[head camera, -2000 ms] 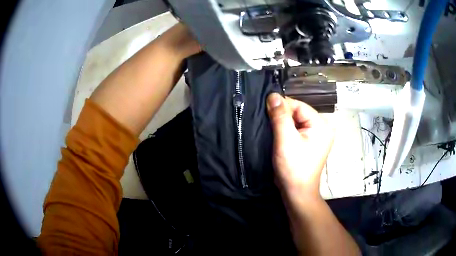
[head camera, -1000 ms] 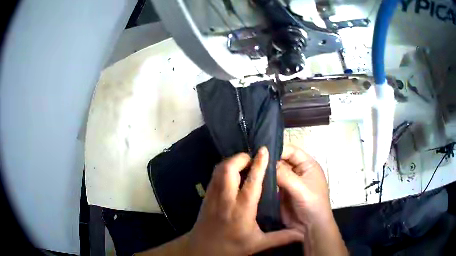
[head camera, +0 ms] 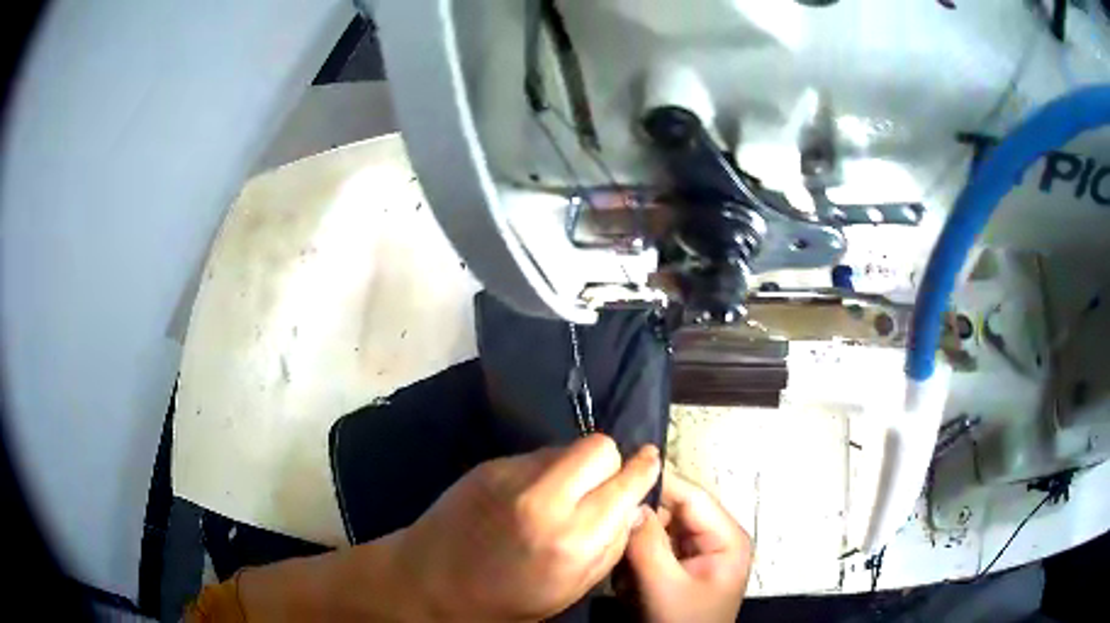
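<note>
A black fabric workpiece (head camera: pixel 627 377) runs down from the needle area, with a silvery zipper (head camera: pixel 579 380) along it. More black cloth (head camera: pixel 408 444) lies to its left on the tabletop. My left hand (head camera: pixel 523 523) grips the workpiece near its right edge, over the zipper's lower part. My right hand (head camera: pixel 688 554) pinches the same edge just right of and below the left fingertips. The fingertips of both hands nearly meet. The cloth's far end is under the presser foot area (head camera: pixel 657 302), where the black tension discs partly hide the needle.
The pale sewing machine head (head camera: pixel 779 73) fills the top. The brown cylinder arm (head camera: pixel 730 371) is right of the cloth. A blue tube with a white end (head camera: pixel 962 256) hangs at right. A pale curved guard (head camera: pixel 469 183) stands left. Loose threads lie on the bed at lower right.
My left hand came from behind the machine head to the front of the cloth. My right hand moved down the edge from the needle area. The view has tilted up, showing more machine head.
</note>
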